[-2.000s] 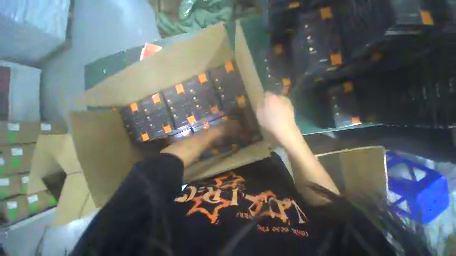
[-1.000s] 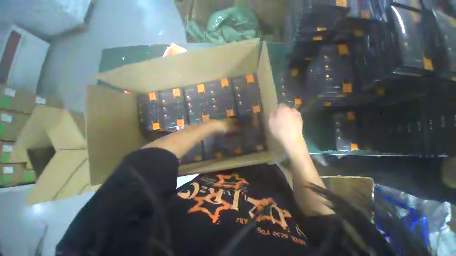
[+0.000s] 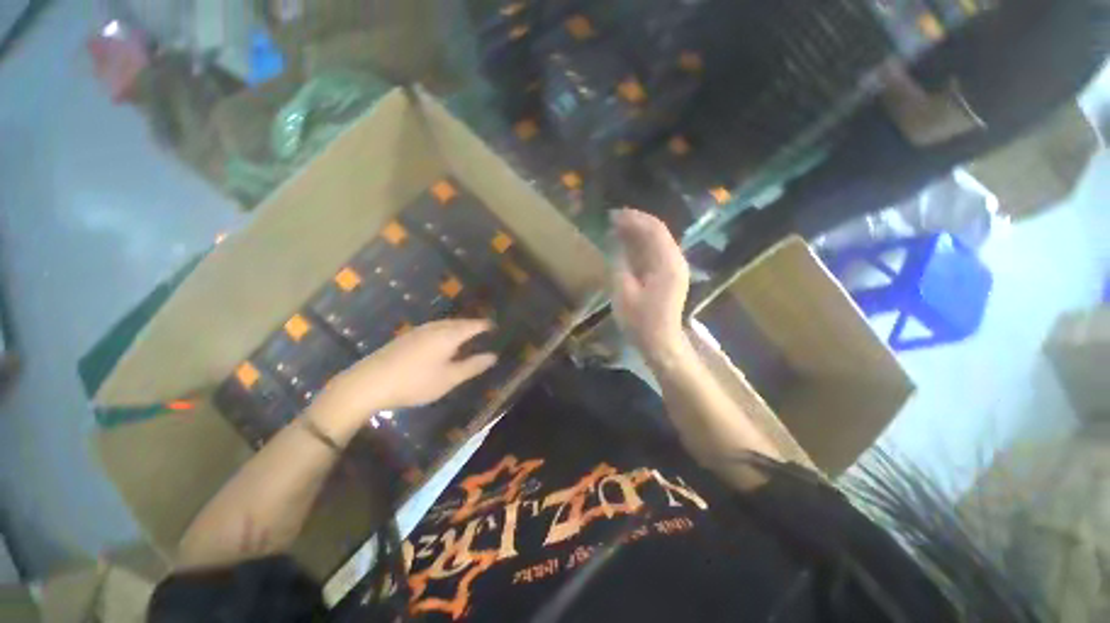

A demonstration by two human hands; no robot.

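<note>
The large open shipping carton (image 3: 319, 217) is in front of me, holding rows of black product boxes (image 3: 402, 270) with orange corners. My left hand (image 3: 432, 361) is over the boxes inside the carton, fingers apart and holding nothing that I can see. My right hand (image 3: 648, 270) is raised just outside the carton's right edge, fingers together and slightly blurred; nothing shows in it. The lower row of boxes is partly hidden by my left hand and forearm.
Stacks of black product boxes (image 3: 584, 91) lie beyond the carton's right side. A second open carton (image 3: 797, 365) is beside me at right, near a blue plastic stool (image 3: 931, 290). Green plastic sheeting (image 3: 304, 122) is behind the carton. Another person's hand (image 3: 925, 112) shows upper right.
The view has turned, so the carton now appears tilted and further left. My left hand has come back from the carton's right end toward its middle. The second carton now shows more fully.
</note>
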